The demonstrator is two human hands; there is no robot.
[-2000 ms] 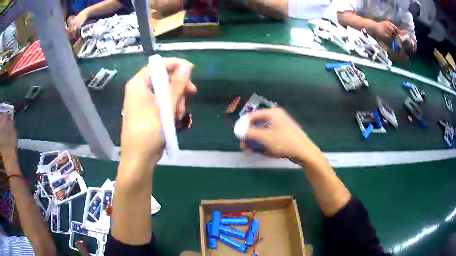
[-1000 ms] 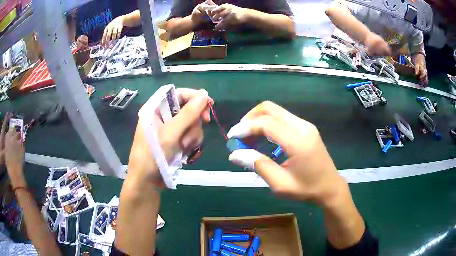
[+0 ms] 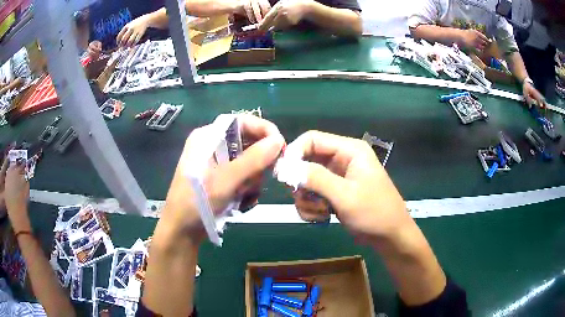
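Note:
My left hand [image 3: 232, 167] holds a white plastic housing [image 3: 207, 207] on edge, with a dark part inside its upper end. My right hand [image 3: 347, 182] is level with it, its fingers pinched, with white coverings on the thumb and fingertip. The fingertips of both hands nearly meet, with a small bit of red between them. The blue battery is not visible in my right hand; the fingers may hide it. Below the hands, an open cardboard box [image 3: 337, 272] holds several blue batteries [image 3: 289, 287].
A pile of white housings [image 3: 83, 238] lies at the lower left. The conveyor [image 3: 427, 148] carries spaced units beyond my hands. A grey post [image 3: 93, 117] stands at left. People's hands work across the belt, and another person's arm [image 3: 38, 266] is at the left edge.
My right hand has moved closer to my left and its fingers have closed together. The blue battery seen at its fingertips no longer shows. Units on the belt have shifted right.

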